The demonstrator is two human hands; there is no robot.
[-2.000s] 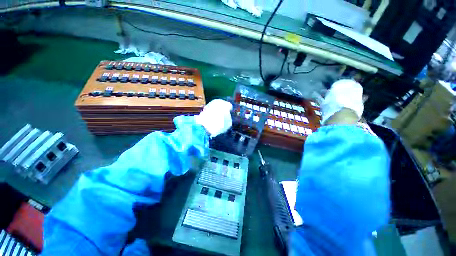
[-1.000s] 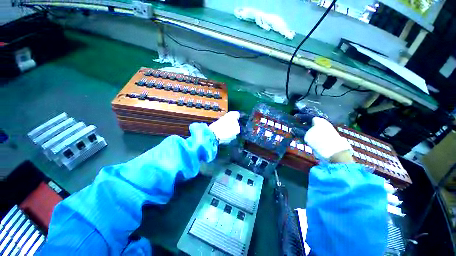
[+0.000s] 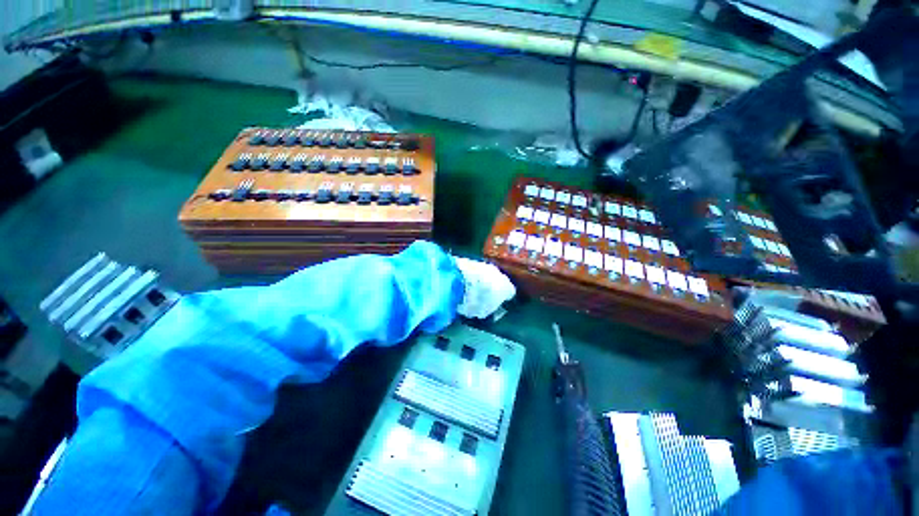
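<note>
The jig (image 3: 438, 438), a pale flat plate with two ribbed metal strips and rows of small black parts, lies on the bench in front of me. My left hand (image 3: 486, 289), in a white glove, is at its far edge; its fingertips are blurred and I cannot tell if it holds anything. A dark plate with windows (image 3: 766, 171), likely the jig cover, is raised and blurred at upper right, close to the camera. My right hand cannot be made out; only blue sleeve shows at lower right. The electric screwdriver (image 3: 579, 423) lies right of the jig.
A transistor tray stack (image 3: 312, 217) stands behind left. Pad trays (image 3: 605, 247) stand behind right, partly covered by the dark plate. Heat sinks lie at left (image 3: 106, 302), beside the screwdriver (image 3: 670, 464) and at right (image 3: 806, 368). A shelf edge (image 3: 453, 30) runs along the back.
The dark plate has moved from beyond the jig, between both hands, to the upper right. My left hand has let go of it and moved toward the jig's far edge. My right hand has left clear view.
</note>
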